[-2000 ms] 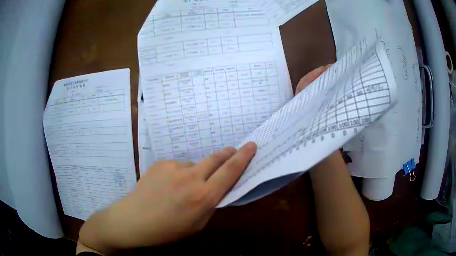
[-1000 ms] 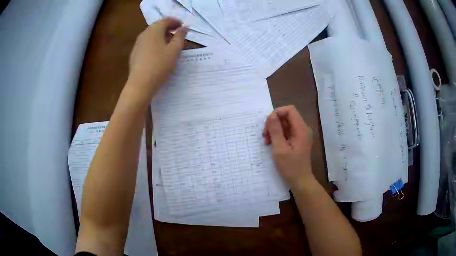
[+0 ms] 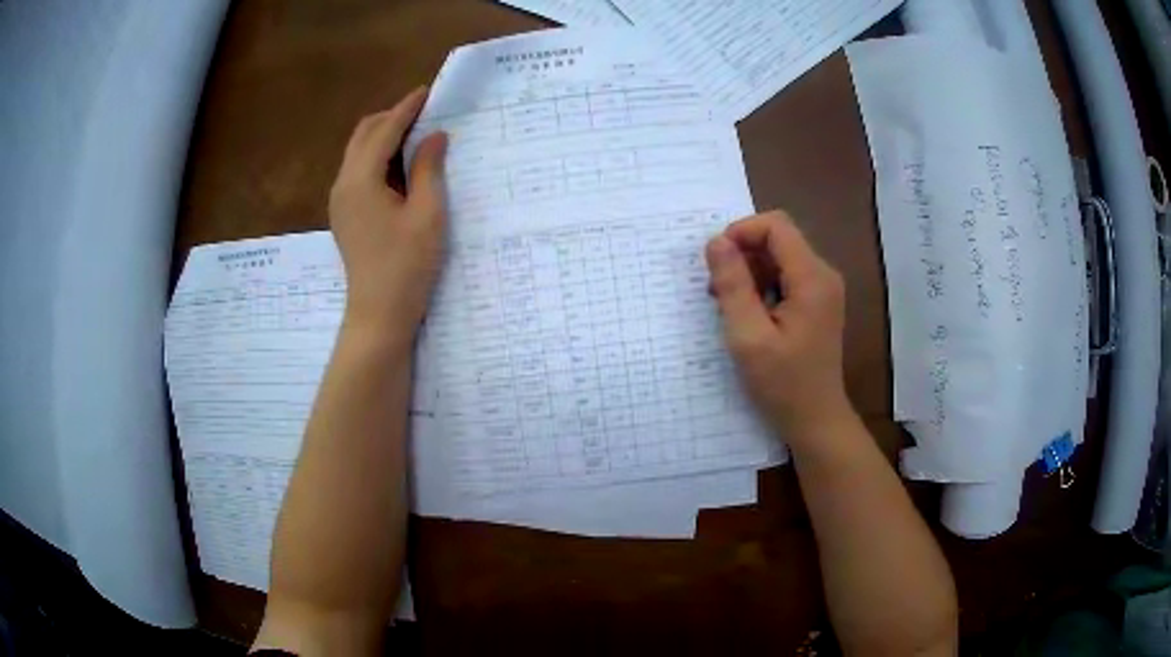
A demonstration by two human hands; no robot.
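Observation:
A stack of white production order sheets (image 3: 591, 321) with ruled tables lies in front of me on the brown table, its lower edges uneven. My left hand (image 3: 392, 212) is at the stack's upper left edge, with the thumb on top and the fingers at or past the edge; the sheet's corner is between them. My right hand (image 3: 777, 302) is at the stack's right edge, fingers curled, thumb and index finger closed on that edge. Another order sheet (image 3: 257, 398) lies to the left, partly hidden by my left forearm.
More printed sheets (image 3: 771, 45) lie at the top. A handwritten cover sheet (image 3: 976, 257) wraps a roll at right, with a blue binder clip (image 3: 1057, 453) at its corner. A long white paper roll (image 3: 1136, 282) stands farther right. A large white curved sheet or roll (image 3: 90, 295) borders the left.
The folded chart packet has left my hands. My left hand has come down from the upper papers to the stack's left edge. My right hand remains at the right edge.

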